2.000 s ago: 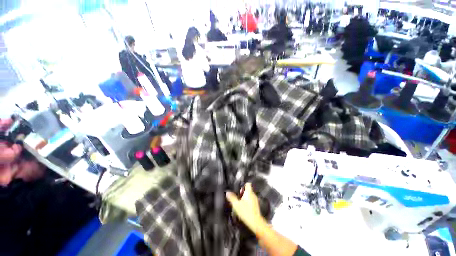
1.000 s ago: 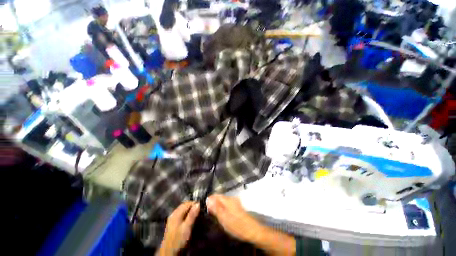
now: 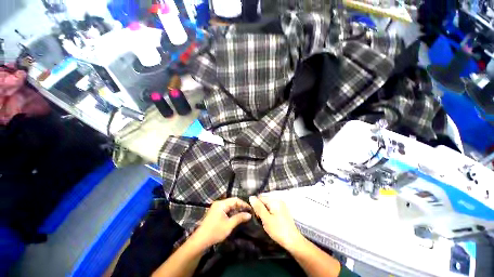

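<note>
The plaid garment body (image 3: pixel 254 70), black, grey and white check, lies heaped over the table and runs down to the lap. A black fabric panel (image 3: pixel 311 89) shows between its folds. My left hand (image 3: pixel 223 221) and my right hand (image 3: pixel 272 216) are close together at the table's front edge. Their fingertips pinch the garment's dark edge between them. The exact layers held are hidden by the fingers. The white sewing machine (image 3: pixel 411 178) with a blue stripe stands right of the cloth, and no cloth shows under its needle area (image 3: pixel 365 181).
Khaki cloth (image 3: pixel 143 138) and black thread cones with pink tops (image 3: pixel 179 101) are at the left. Another machine (image 3: pixel 95 86) stands beyond. A blue bin (image 3: pixel 116 230) is at lower left. White cones (image 3: pixel 173 26) stand at the back left. Pink cloth (image 3: pixel 19 94) is at the far left.
The view has tilted down. Two seconds ago only my right hand showed on the cloth; now both hands pinch its edge. The plaid has been spread flatter, with more of the black panel exposed.
</note>
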